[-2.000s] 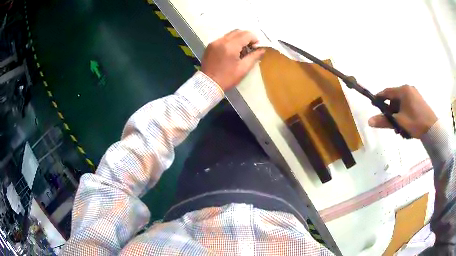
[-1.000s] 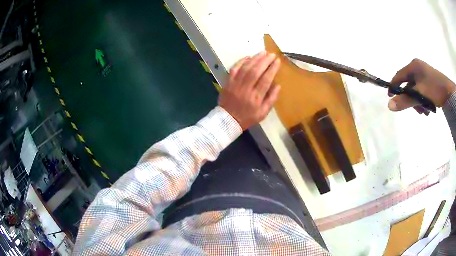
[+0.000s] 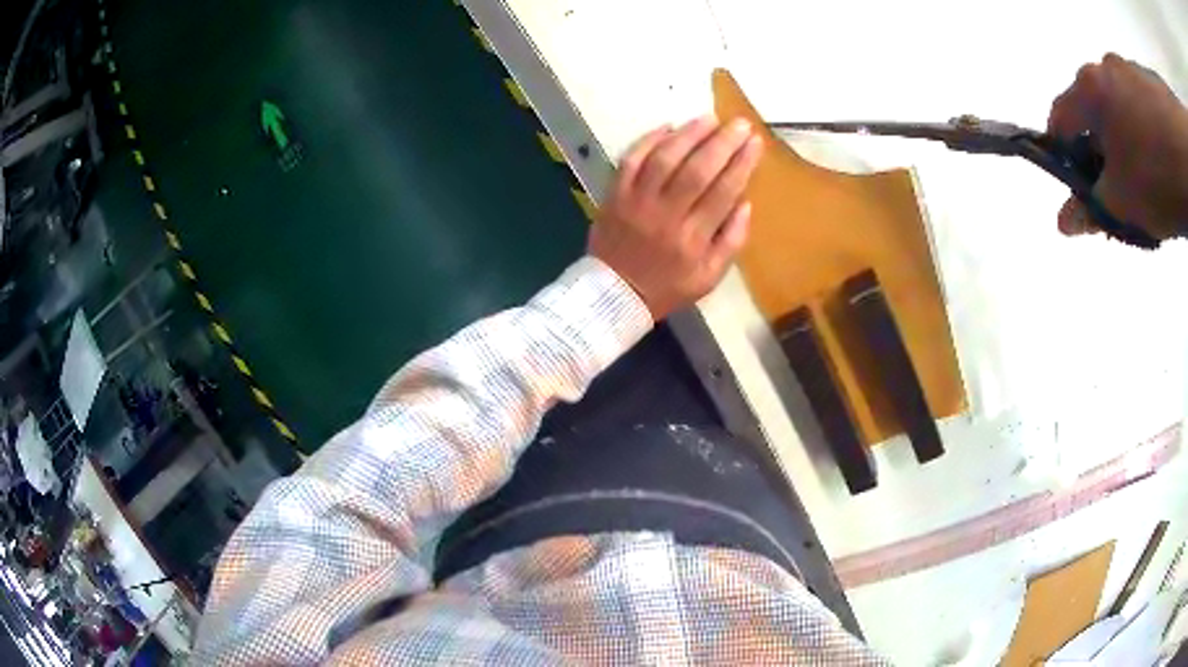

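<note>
A tan-brown card pattern piece [image 3: 834, 248] lies on whitish cloth on the table, its pointed corner toward the top. Two black bar weights [image 3: 894, 365] lie side by side on its lower part. My left hand [image 3: 678, 209] lies flat with its fingers on the pattern's left edge near the point. My right hand [image 3: 1131, 143], at the right edge of the picture, holds the black handles of the shears [image 3: 964, 133]. The blades point left, with their tip at the pattern's curved upper edge beside my left fingertips. I cannot tell if the blades are parted.
A pink-red gridded ruler strip [image 3: 1016, 517] lies below the pattern. Another brown card [image 3: 1062, 606], a thin dark stick [image 3: 1140, 567] and white sheets [image 3: 1107, 645] lie at the lower right. The metal table edge [image 3: 714, 371] runs beside my body, above the green floor [image 3: 352, 235].
My left hand moved from the pattern's tip onto its left edge and now lies flat. My right hand moved up and right, and the shears turned from slanting to nearly level.
</note>
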